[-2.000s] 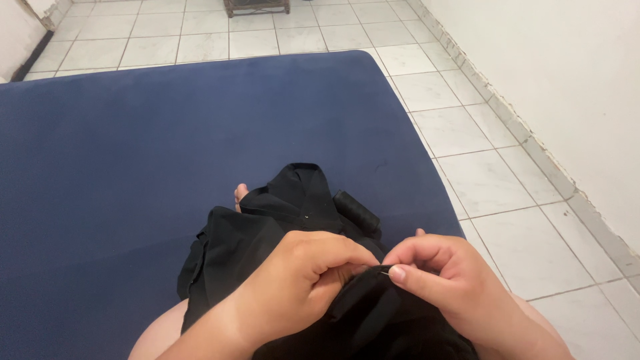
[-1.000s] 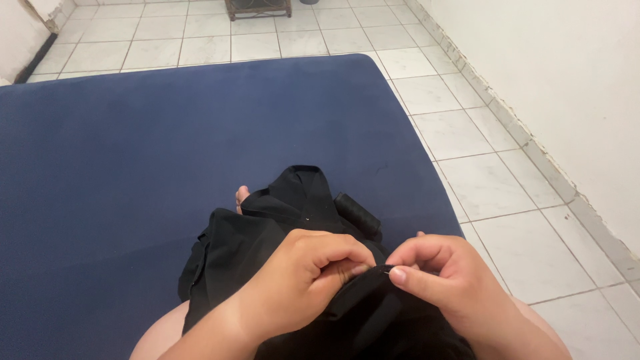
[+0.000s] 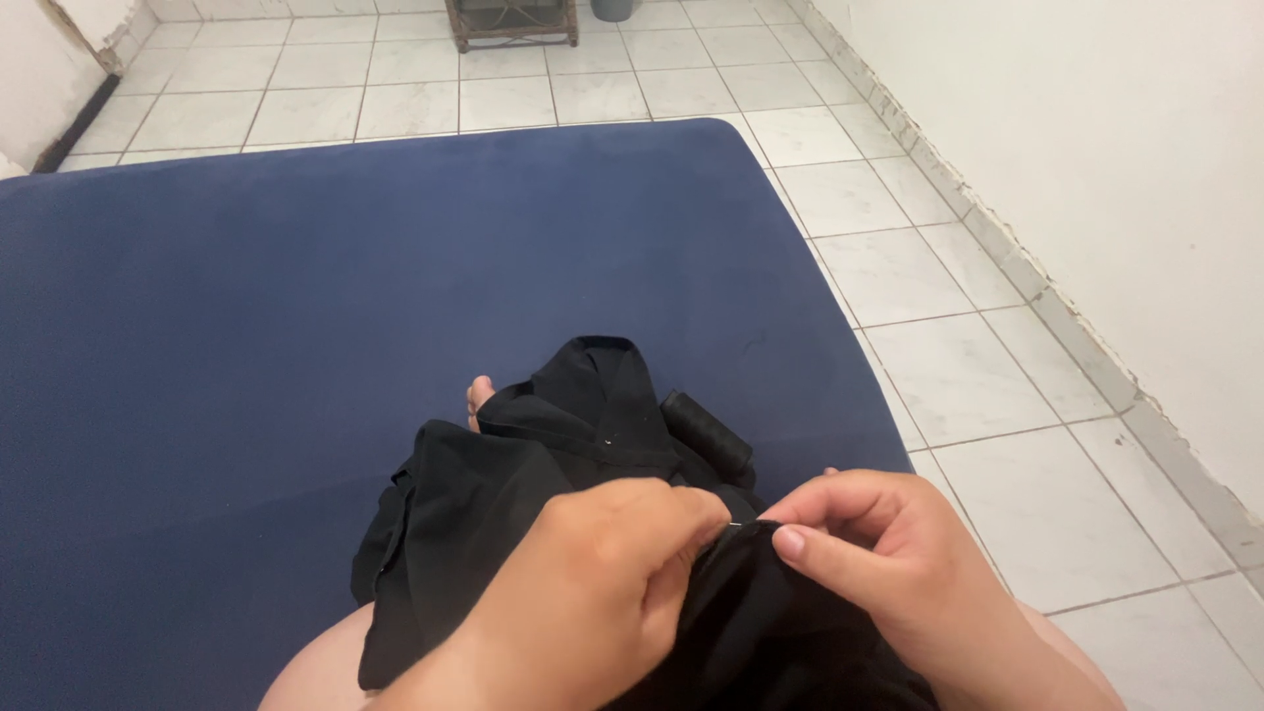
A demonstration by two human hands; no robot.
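Note:
Black fabric (image 3: pixel 474 494) lies bunched over my lap. My left hand (image 3: pixel 622 573) pinches a thin sewing needle (image 3: pixel 736 524) between thumb and fingers, its shiny shaft showing at the fabric's folded edge. Thumb and forefinger of my right hand (image 3: pixel 879 553) grip that same edge just to the right of the needle. A spool of black thread (image 3: pixel 708 434) rests beyond my hands, against the cloth. Any thread on the needle is too fine to make out.
Under the cloth is a mattress with a blue cover (image 3: pixel 395 276). White floor tiles (image 3: pixel 889 257) border it, with a white wall (image 3: pixel 1116 178) on the right. A small brown stand (image 3: pixel 513 22) and a grey container (image 3: pixel 612 8) are at the far end.
The fingers of my left hand have drawn slightly away from those of my right, and a short length of needle now shows between them. The spool has stayed in place.

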